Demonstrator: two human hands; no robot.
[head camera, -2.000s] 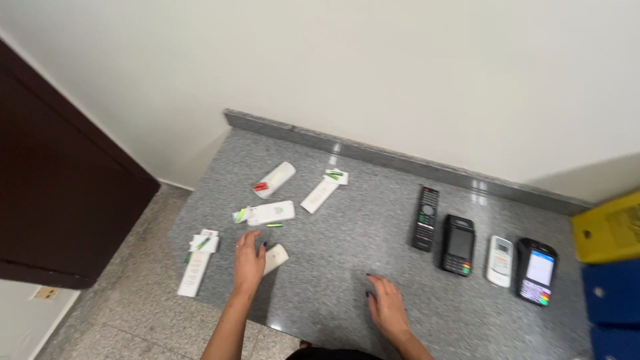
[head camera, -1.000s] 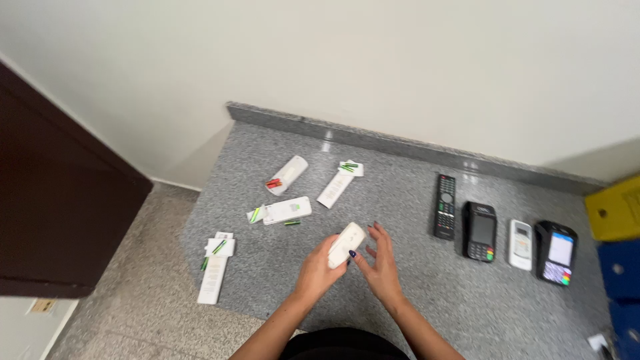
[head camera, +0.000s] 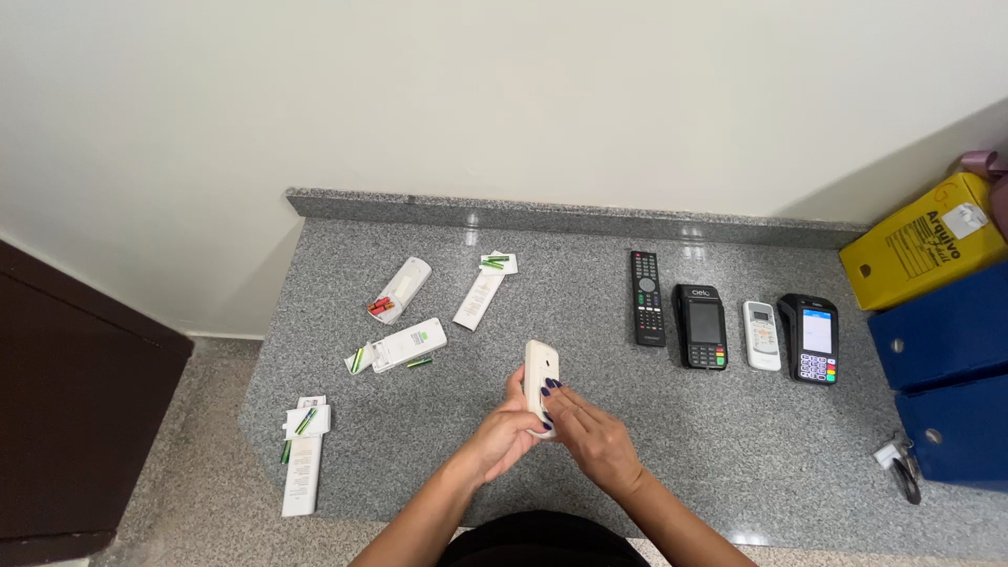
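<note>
My left hand (head camera: 508, 431) holds a cream remote control (head camera: 540, 370) upright above the counter, its fingers around the lower part. The fingertips of my right hand (head camera: 594, 441) press on the remote's lower right side, partly hiding it. Left of my hands lie a white remote with red batteries (head camera: 403, 287), a white remote with its cover off (head camera: 413, 344) and a green battery (head camera: 420, 362) beside it. Two slim white remotes, one behind (head camera: 479, 301) and one at the left edge (head camera: 302, 476), have green batteries on loose covers at their ends.
On the right of the granite counter (head camera: 583, 315) are a black remote (head camera: 647, 299), a card terminal (head camera: 701, 327), a small white remote (head camera: 761, 337) and another terminal (head camera: 816, 339). A yellow file box (head camera: 921, 244), blue boxes (head camera: 945, 331) and keys (head camera: 906, 472) sit at the right edge.
Two seconds ago the cream remote lay on the counter near my left hand, and my right hand was apart from it. Now my left hand holds it raised and my right fingers touch it.
</note>
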